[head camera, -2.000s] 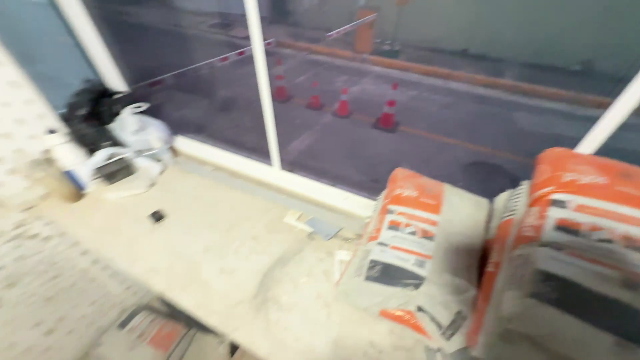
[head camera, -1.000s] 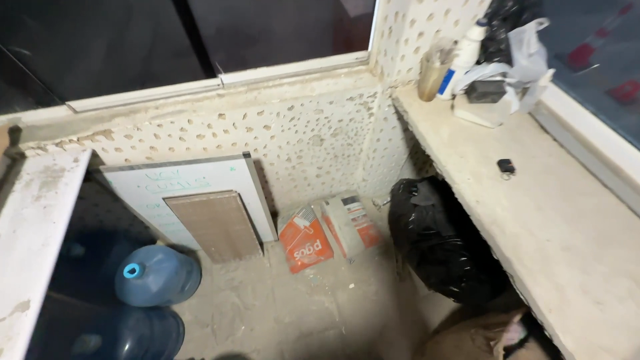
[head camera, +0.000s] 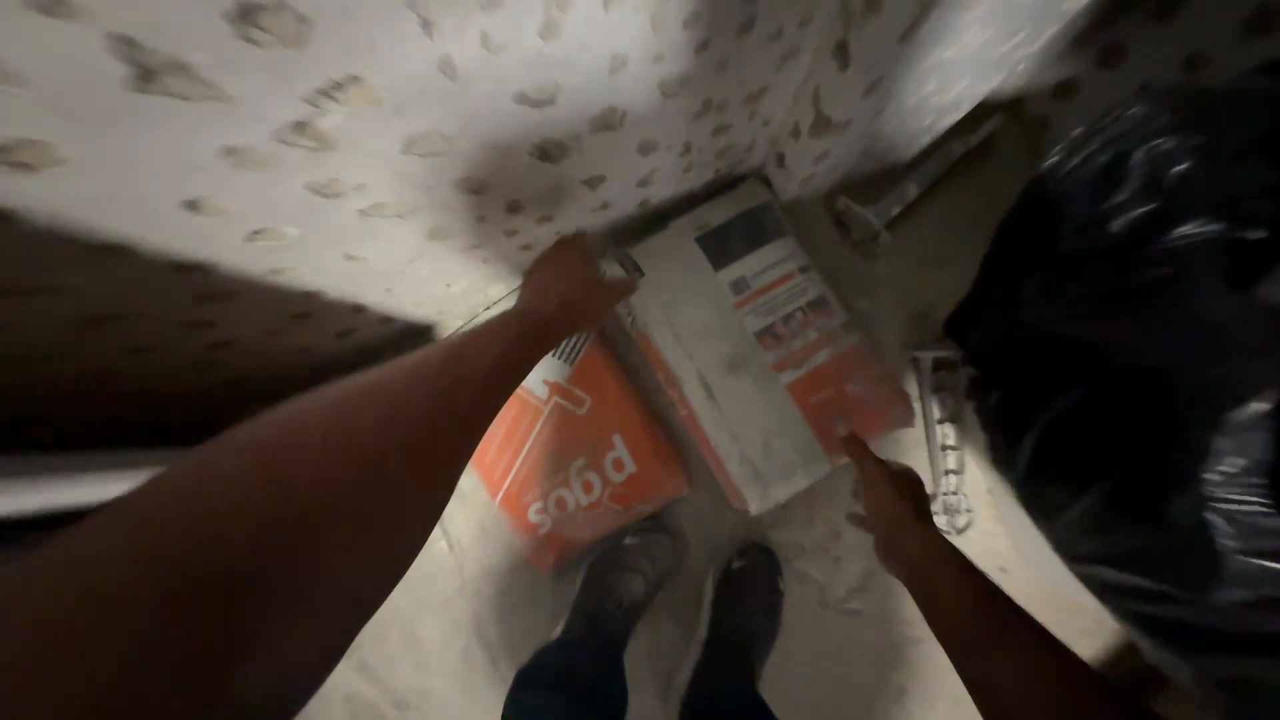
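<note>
Two filled orange and grey paper bags rest on the floor against the speckled wall. My left hand (head camera: 575, 285) is at the upper left corner of the grey-sided bag (head camera: 715, 350), its fingers at that edge; blur hides whether they grip. Near the same bag's lower right corner is my right hand (head camera: 890, 505), thumb and fingers apart, the thumb close to or touching the orange end. The other bag, mostly orange (head camera: 590, 450), lies to the left, partly beneath my left forearm.
A large black plastic bag (head camera: 1130, 350) bulges at the right. Beside it a metal chain-like piece (head camera: 945, 450) lies on the floor. My shoes (head camera: 750, 590) stand just below the bags, and the pitted wall (head camera: 400, 130) rises behind.
Both my hands have come into view and reached down to the grey-sided bag. The view has swung from the window ledge down to the floor corner, now much closer.
</note>
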